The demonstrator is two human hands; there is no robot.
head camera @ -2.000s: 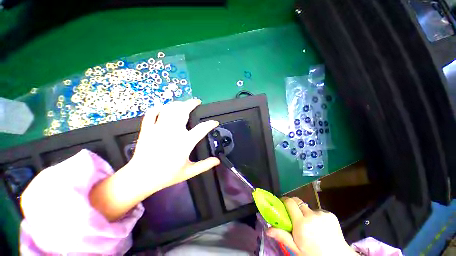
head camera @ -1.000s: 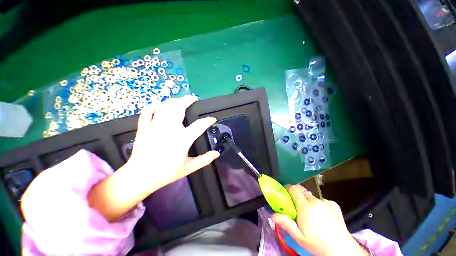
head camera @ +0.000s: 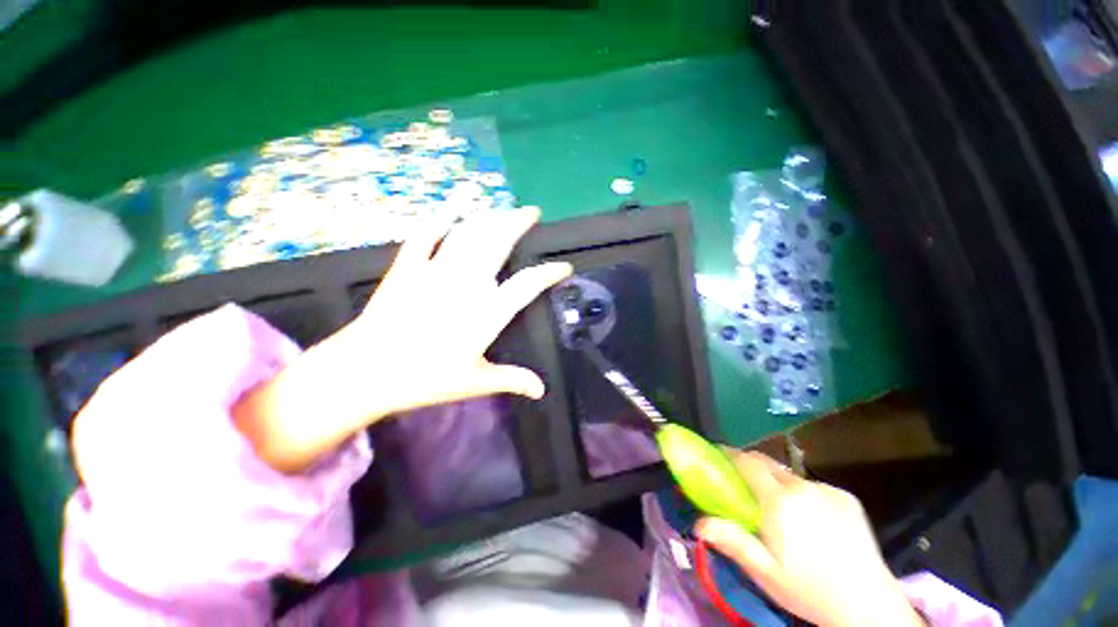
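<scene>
A dark glossy smartphone [head camera: 631, 355] lies back side up in the right pocket of the black foam tray [head camera: 564, 484]. Its round lens area [head camera: 584, 311] is at its upper left. My right hand [head camera: 809, 533] holds the lime-green handle of a thin metal tool [head camera: 711, 475]; the tool's tip is at the lower edge of the lens area. A red cord hangs below the handle. My left hand [head camera: 448, 325] is spread over the tray, fingers apart and empty, thumb and index finger at the phone's left edge. The frame is a little blurred.
A pile of small pale and blue rings [head camera: 331, 190] lies on clear plastic behind the tray. A clear strip with dark circles [head camera: 785, 288] lies to its right. A white bottle [head camera: 74, 239] stands at left. Stacked black trays [head camera: 944, 208] rise at right, above a brown box [head camera: 858, 441].
The whole view has shifted, so the bench items sit further right and the bottle shows more. The tool tip has moved from the right lens to the lower edge of the lens area.
</scene>
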